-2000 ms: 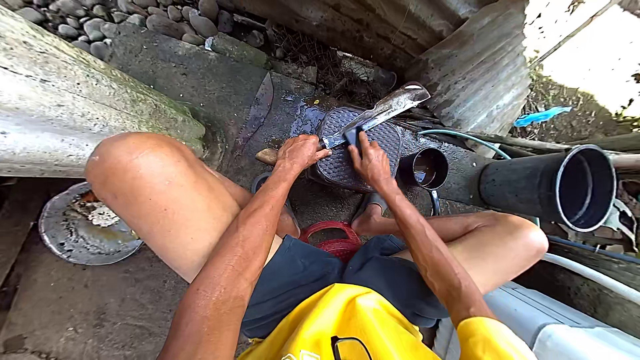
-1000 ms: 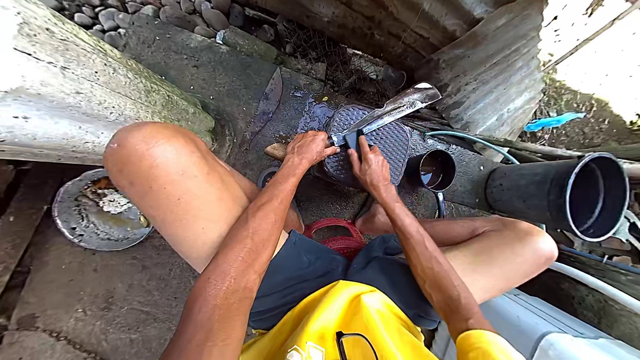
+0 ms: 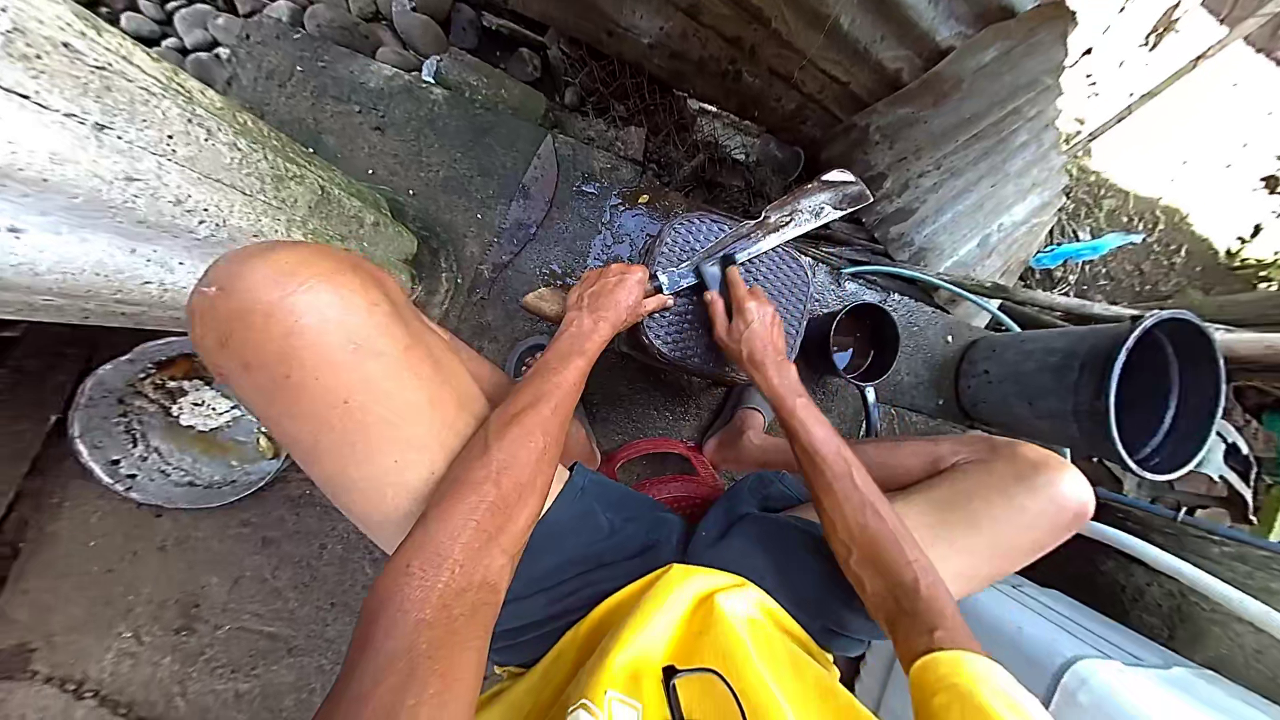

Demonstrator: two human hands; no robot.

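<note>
A machete's broad metal blade (image 3: 790, 222) slants up and to the right across a dark stool with a woven-pattern top (image 3: 700, 325). My left hand (image 3: 608, 298) is closed round the machete's handle, whose wooden end (image 3: 545, 304) sticks out to the left. In the fingers of my right hand (image 3: 748, 325) is a small grey block, probably a sharpening stone (image 3: 714, 272), touching the blade's near edge a little beyond the handle. Both hands are over the stool, close together.
A black mug of dark liquid (image 3: 866, 340) stands right of the stool, and a large black bucket (image 3: 1050, 385) lies farther right beside a hose. A dirty metal basin (image 3: 170, 440) is at the left. Red plastic (image 3: 680, 490) lies between my legs. Corrugated sheets (image 3: 960, 140) stand beyond.
My left hand keeps its hold on the machete, and my right hand keeps the small grey block at the blade near the handle. The view has shifted slightly.
</note>
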